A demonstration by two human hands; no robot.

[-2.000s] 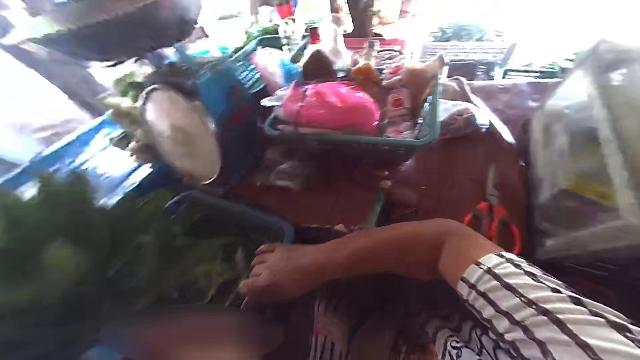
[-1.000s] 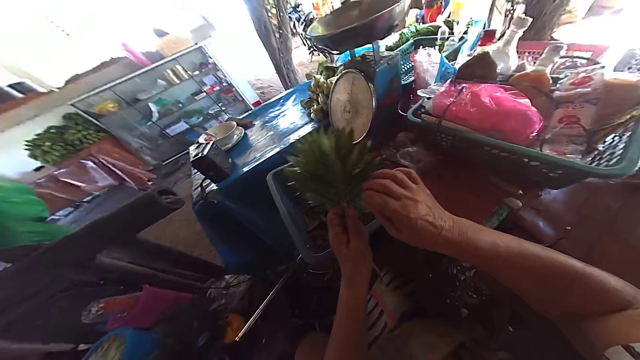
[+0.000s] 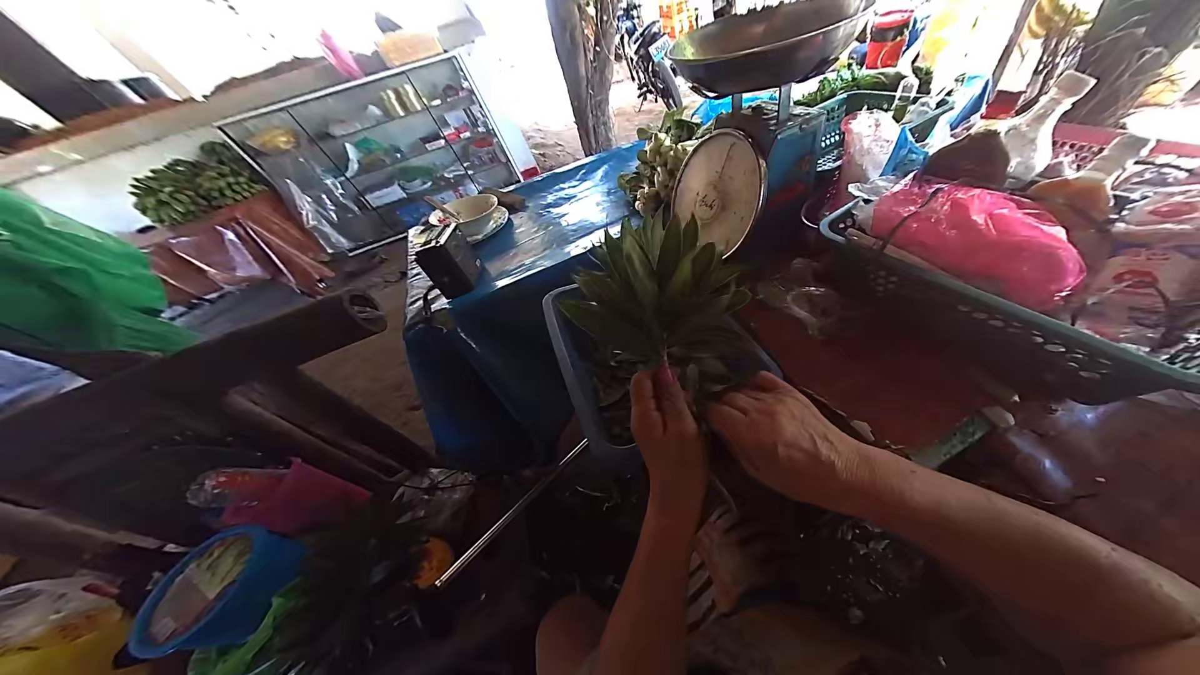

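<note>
My left hand (image 3: pixel 667 422) is closed around the stems of a fan-shaped bunch of long green leaves (image 3: pixel 661 291), which stands upright above the fingers. Close on its right, my right hand (image 3: pixel 783 433) has its fingers bent at the base of the bunch; whether they grip a stem is hidden. Behind and below the leaves is a grey-blue plastic tub (image 3: pixel 570 361) with more plant matter inside.
A dial scale (image 3: pixel 720 192) with a metal pan (image 3: pixel 769 47) stands beyond the tub. On the right, a green basket (image 3: pixel 984 328) holds a pink plastic bag (image 3: pixel 980 239). A blue-covered table (image 3: pixel 553 225), a wooden beam (image 3: pixel 216 356) and a blue basin (image 3: pixel 220 591) lie leftward.
Two seconds ago one hand was over the dark tub with no bunch raised; a second ago both hands were at the upright bunch, as now. The view has swung left.
</note>
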